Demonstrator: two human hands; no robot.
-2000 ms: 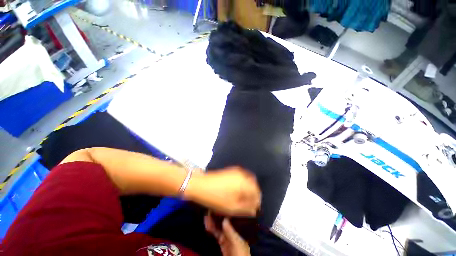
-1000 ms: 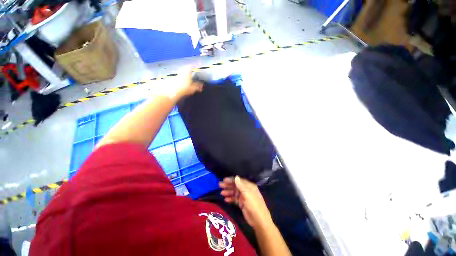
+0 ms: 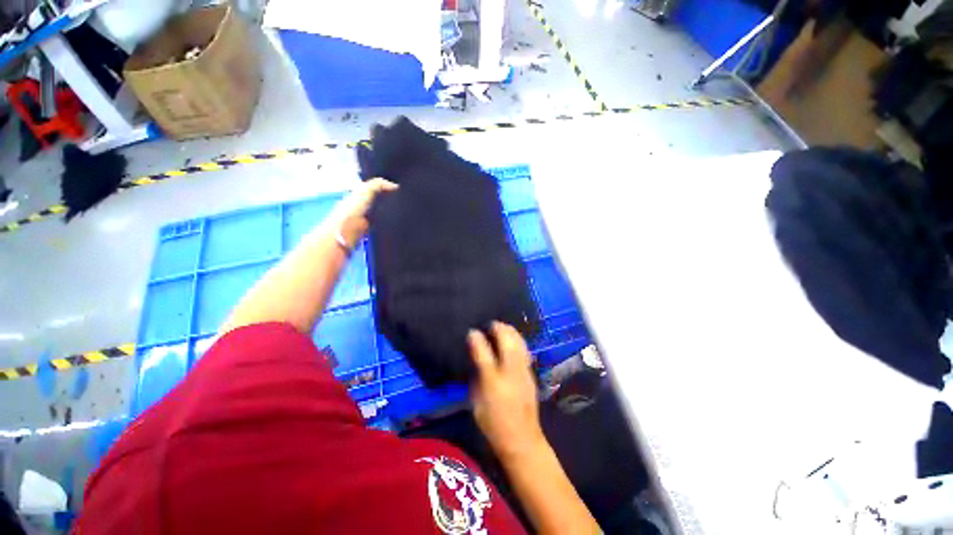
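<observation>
Black garment panels (image 3: pixel 444 256) lie in a flat pile on the blue crate, left of the table. My left hand (image 3: pixel 366 206) is at the pile's far left edge, with its fingers at the cloth; whether it grips a layer is hard to tell. My right hand (image 3: pixel 503 371) is at the near right end of the pile, fingers on the cloth and somewhat spread. More black cloth (image 3: pixel 585 449) lies below, beside the table edge.
The blue crate (image 3: pixel 240 236) has a ribbed face. The white table (image 3: pixel 669 261) is on the right, with a black cloth heap (image 3: pixel 862 251) on it. Part of the sewing machine (image 3: pixel 920 507) shows at lower right. A cardboard box (image 3: pixel 199 84) stands on the floor.
The view has swung from the sewing machine to the crate on the left. Since one second ago, the black cloth's far end has spread farther away, and my left hand has moved slightly nearer.
</observation>
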